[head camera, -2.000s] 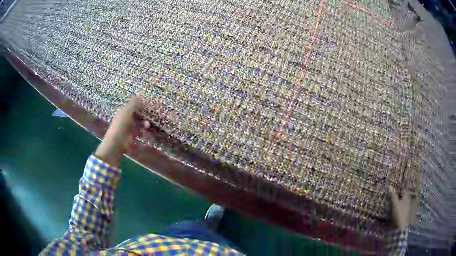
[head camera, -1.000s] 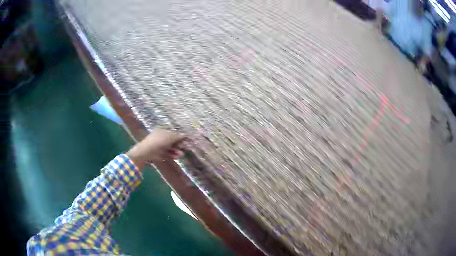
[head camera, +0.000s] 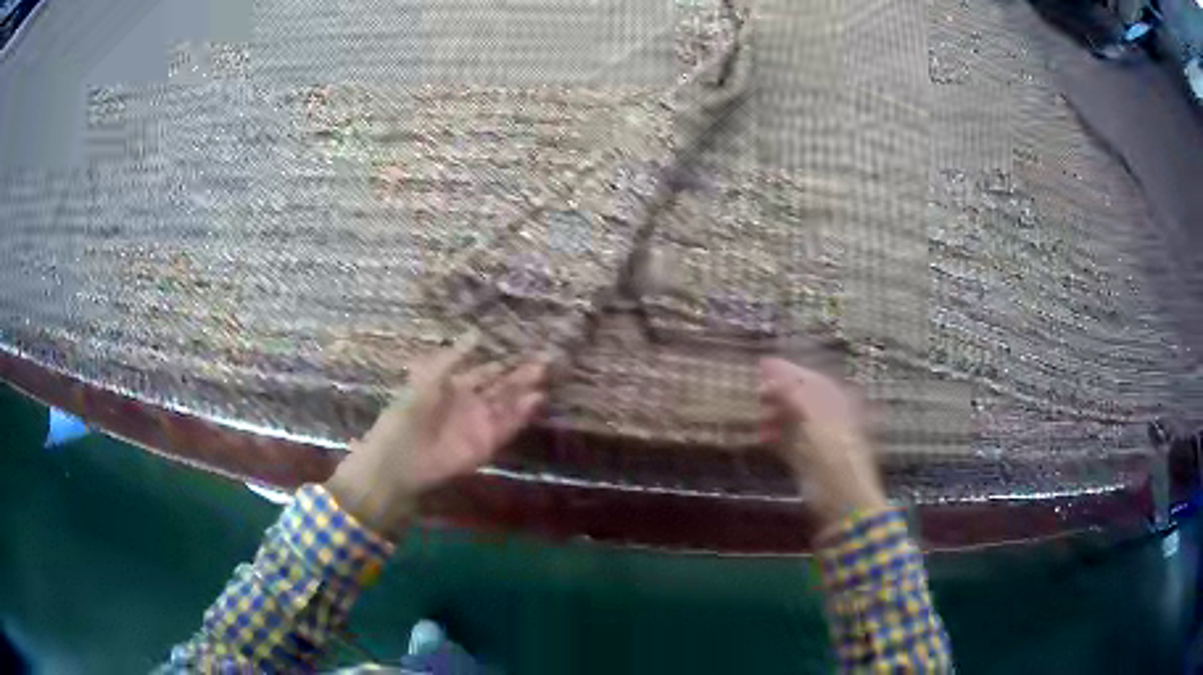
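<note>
Beige-brown tweed fabric (head camera: 528, 145) with multicoloured flecks covers most of the table. Part of it is bunched into folds in front of me, with a dark crease running up from between my hands. My left hand (head camera: 455, 415) lies at the near edge of the cloth, palm partly up and fingers apart. My right hand (head camera: 811, 409) is at the near edge further right, blurred, with its fingers bent at the cloth's edge; whether it pinches the cloth is not clear.
The reddish-brown table edge (head camera: 633, 518) curves across below the cloth, with a thin shiny white line above it. The green floor (head camera: 594, 593) shows in front. A metal piece (head camera: 1161, 475) stands at the table's right end. Dark objects (head camera: 1137, 29) show at the far right.
The view has turned toward the right end of the table. The cloth, flat before, now has folds in front of me. My left hand has opened, and my right hand is back in view. The red lines are out of view.
</note>
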